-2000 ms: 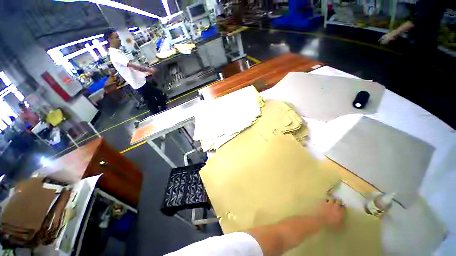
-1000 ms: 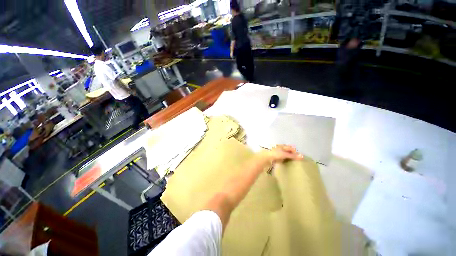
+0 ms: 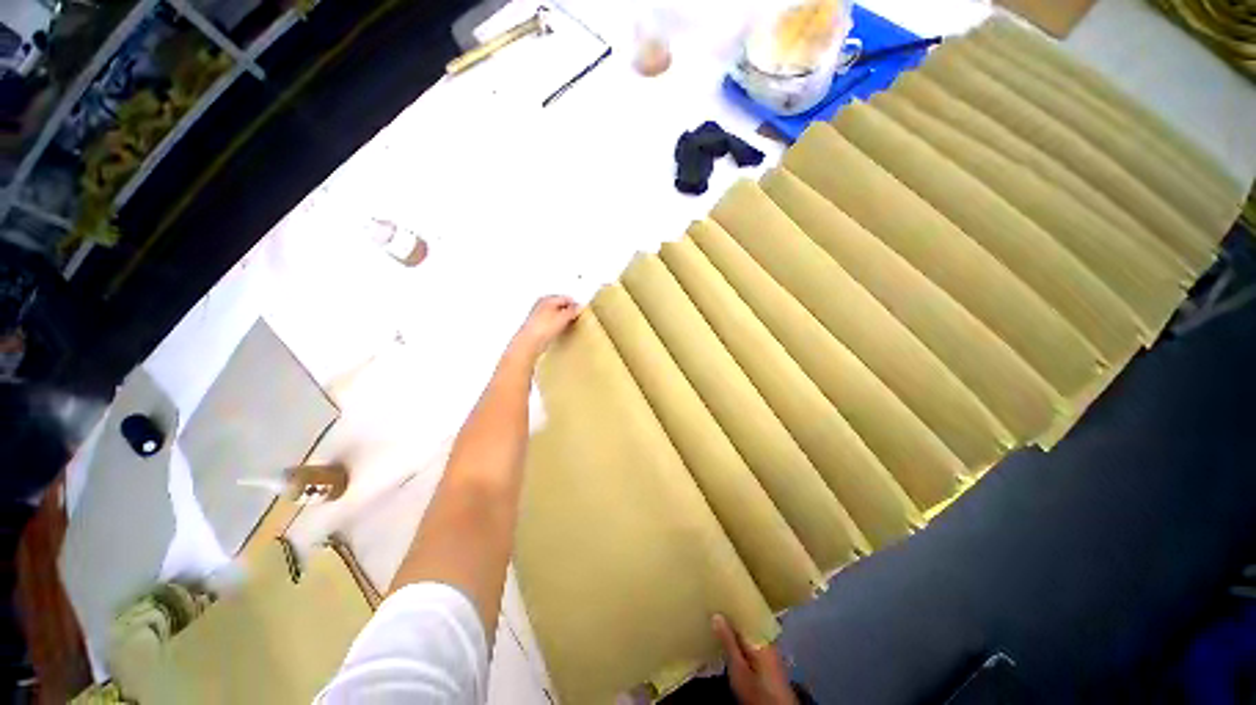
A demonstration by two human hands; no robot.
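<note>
A khaki leather panel (image 3: 606, 510) lies at the near left end of a staggered row of overlapping panels (image 3: 882, 303) with thin yellow edges. My left hand (image 3: 554, 320) grips the panel's far corner. My right hand (image 3: 751, 664) is at its near edge, thumb on top, partly cut off by the bottom of the picture; its other fingers are hidden. A khaki pile of panels (image 3: 262, 640) is at the lower left.
A brownish bottle (image 3: 320, 482) stands beside the pile, another small bottle (image 3: 400, 243) on the white table. Grey card (image 3: 248, 427), a black mouse-shaped object (image 3: 142, 434), black cloth (image 3: 711, 154), a white pot (image 3: 792, 62) on a blue tray (image 3: 893, 41) and a hammer-like tool (image 3: 499, 41) are around.
The view has swung right from the pile to the staggered row. My left hand, earlier at the pile lifting a panel edge, is now at the row's end with a panel. My right hand has appeared.
</note>
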